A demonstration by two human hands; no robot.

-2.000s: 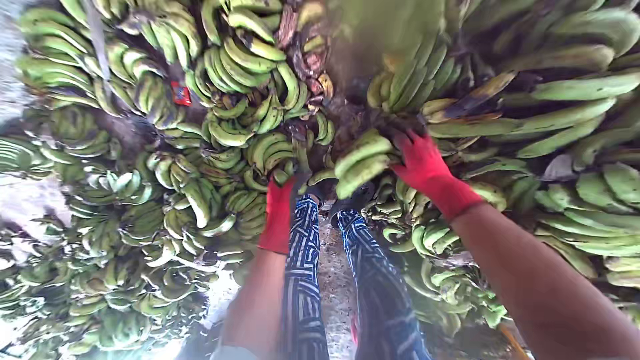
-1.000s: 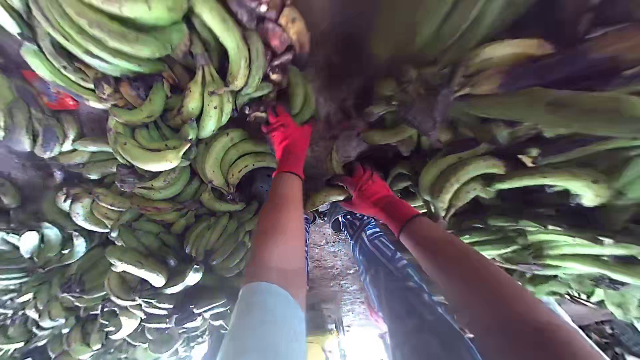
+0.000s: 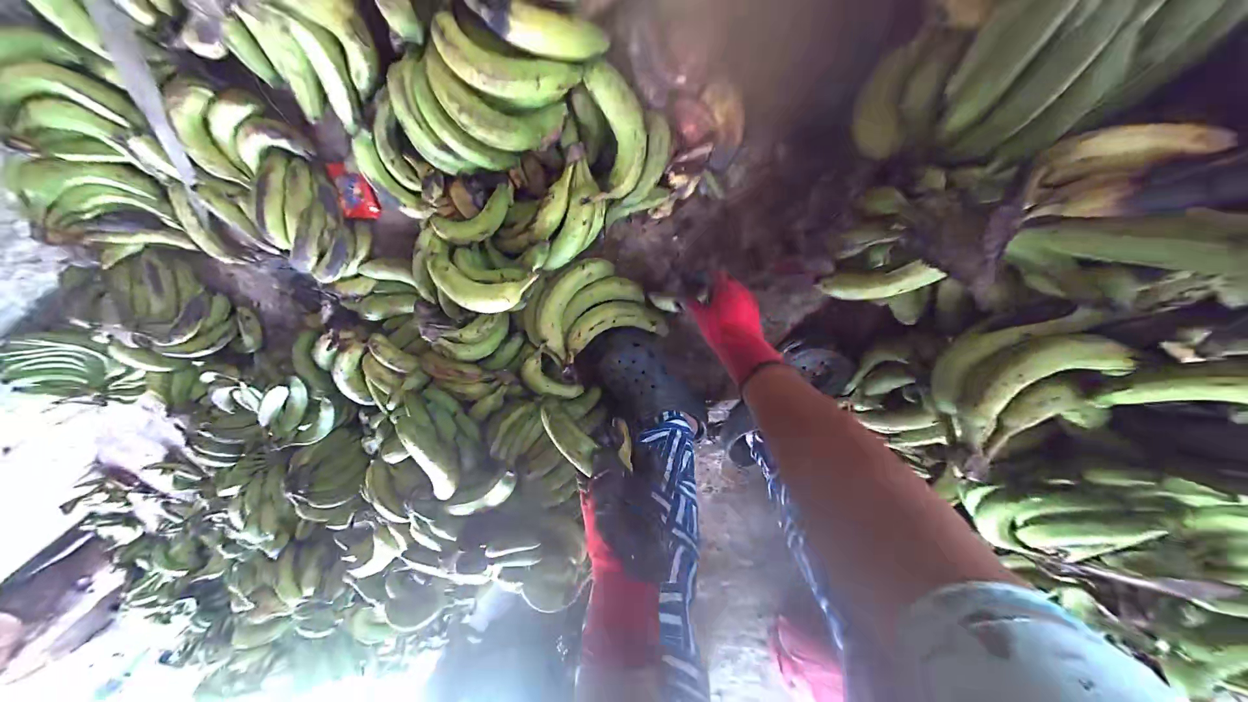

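My left hand (image 3: 624, 546), in a red glove with a dark palm, is low beside my left leg, against a small bunch of green bananas or plantains (image 3: 568, 439); whether it grips them cannot be told. My right hand (image 3: 729, 327), in a red glove, reaches down to the ground ahead of my feet. Its fingertips are at a small greenish piece (image 3: 666, 303), and its grip is unclear. Just left of it, a green bunch (image 3: 600, 307) lies against my dark perforated shoe (image 3: 634, 370).
Heaped green bunches (image 3: 487, 97) spread across the left, with a red packet (image 3: 353, 192) among them. More bunches (image 3: 1043, 380) lie at the right. Bare ground (image 3: 726, 546) shows between my legs. A pink object (image 3: 807, 658) is near the bottom.
My left hand has drawn back from the bunches ahead to beside my left leg. My right hand has moved away from the fruit it touched by my right foot, to the ground ahead.
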